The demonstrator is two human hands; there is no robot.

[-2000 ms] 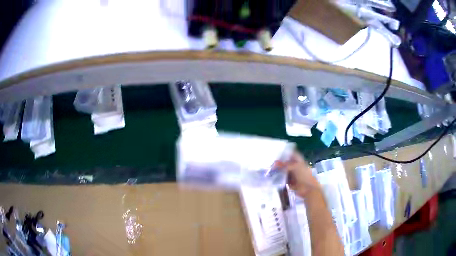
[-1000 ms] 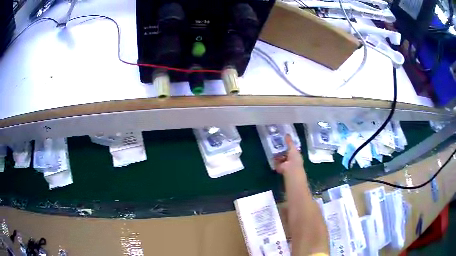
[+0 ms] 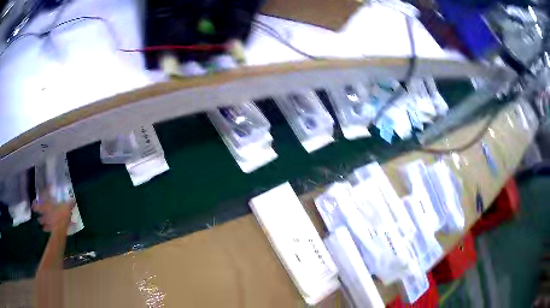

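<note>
My left hand (image 3: 55, 215), blurred, is at the far left of the green belt with its fingers around the near end of a frosted blister tray (image 3: 54, 174). A white carton (image 3: 75, 221) shows beside and under this tray. My right hand is not in view. More tray-and-carton sets lie across the belt, one at the centre (image 3: 244, 135) and another right of it (image 3: 307, 120). A long white carton (image 3: 295, 243) lies on the brown bench in front of me.
Loose frosted trays (image 3: 374, 228) lie in a pile on the bench at right. Light blue leaflets (image 3: 386, 123) lie on the belt at upper right. A white shelf (image 3: 78, 78) bearing a black device (image 3: 199, 30) overhangs the belt. Red bins (image 3: 458, 258) stand below right.
My right hand, which set down a tray-and-carton set on the belt, has left the picture. My left hand has come in at far left. The view has turned and tilted.
</note>
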